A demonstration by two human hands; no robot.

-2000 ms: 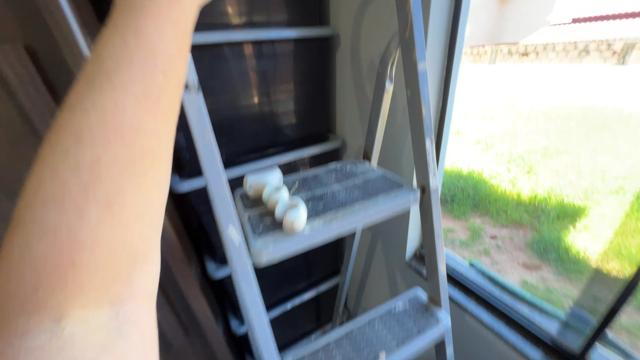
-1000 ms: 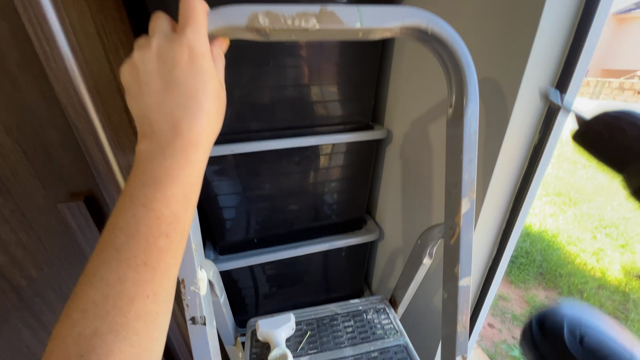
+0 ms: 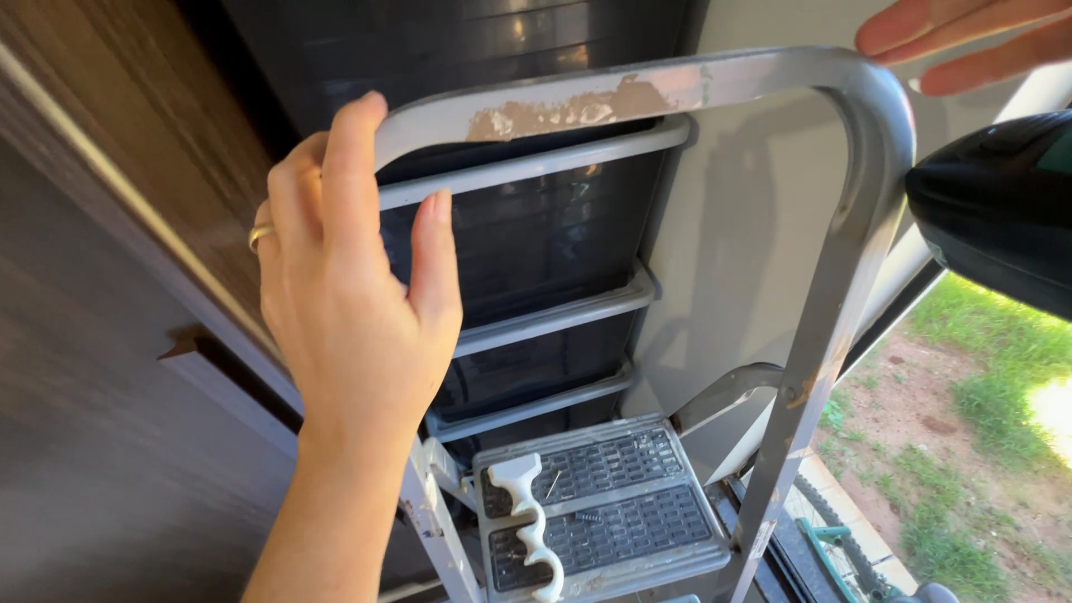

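Observation:
My left hand [image 3: 356, 268], with a gold ring, rests around the left bend of the metal stepladder's top rail [image 3: 586, 109], thumb apart from the fingers. At the upper right, my right hand [image 3: 963, 42] is partly in view, fingers extended near the rail's right bend; whether it touches the rail cannot be told. Below it, a black and teal tool [image 3: 997, 201], probably a cordless drill, reaches in from the right edge against the rail. On the ladder's ribbed step [image 3: 620, 536] lie a white wavy bracket [image 3: 532, 528], a small screw [image 3: 588, 517] and a thin pin-like piece [image 3: 553, 483].
Stacked dark plastic drawers [image 3: 519, 243] with grey rims stand behind the ladder. A dark wood-look cabinet door [image 3: 126, 377] is at left, a pale wall [image 3: 737, 209] at right. Past the door frame are grass [image 3: 980, 402], soil and part of a bicycle [image 3: 837, 536].
The view has moved nearer to the ladder top. My left hand has loosened from its closed grip on the rail. My right hand has come into view at the upper right.

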